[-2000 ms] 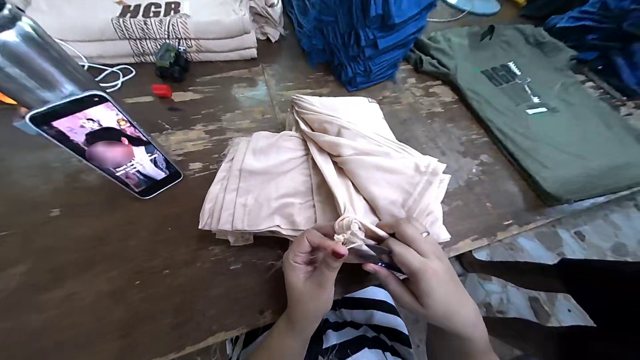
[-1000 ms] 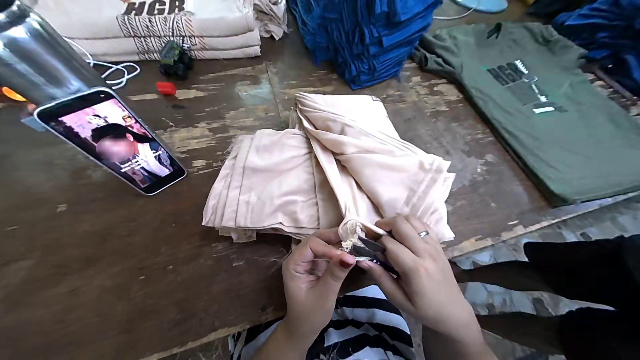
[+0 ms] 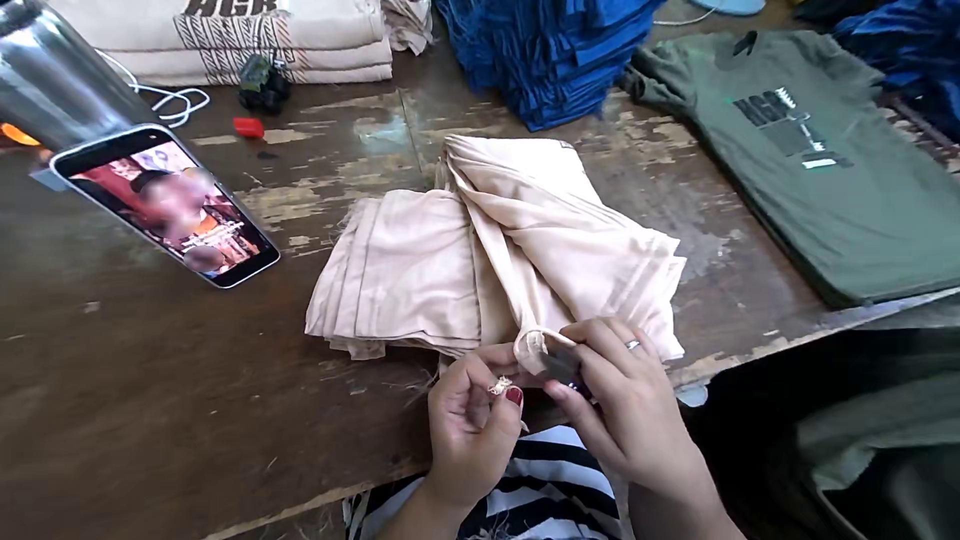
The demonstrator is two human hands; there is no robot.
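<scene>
A stack of folded beige fabric pieces [image 3: 420, 262] lies at the table's front edge, with one twisted strip drawn down toward me. My left hand [image 3: 476, 427] pinches a small tuft of pale thread [image 3: 500, 385] between thumb and forefinger, beside the strip's looped end [image 3: 532, 349]. In my right hand [image 3: 626, 390] is a small dark cutting tool [image 3: 562, 367], perhaps thread snips, its blades at the loop; the fingers hide most of it. The beige cloth also passes by my right fingers, which wear a ring.
A phone [image 3: 169, 206] leans on a metal bottle [image 3: 67, 75] at left. Beige printed garments [image 3: 322, 37], a white cable [image 3: 180, 105], a small dark object [image 3: 261, 86] and a red piece [image 3: 248, 127] lie behind. Blue fabric [image 3: 547, 60] and a green T-shirt [image 3: 810, 165] are beyond and at right.
My left fingertips have come away from the loop, with a tuft of thread now showing between them. The phone picture has changed. At right, dark and greenish cloth fills more of the lower corner.
</scene>
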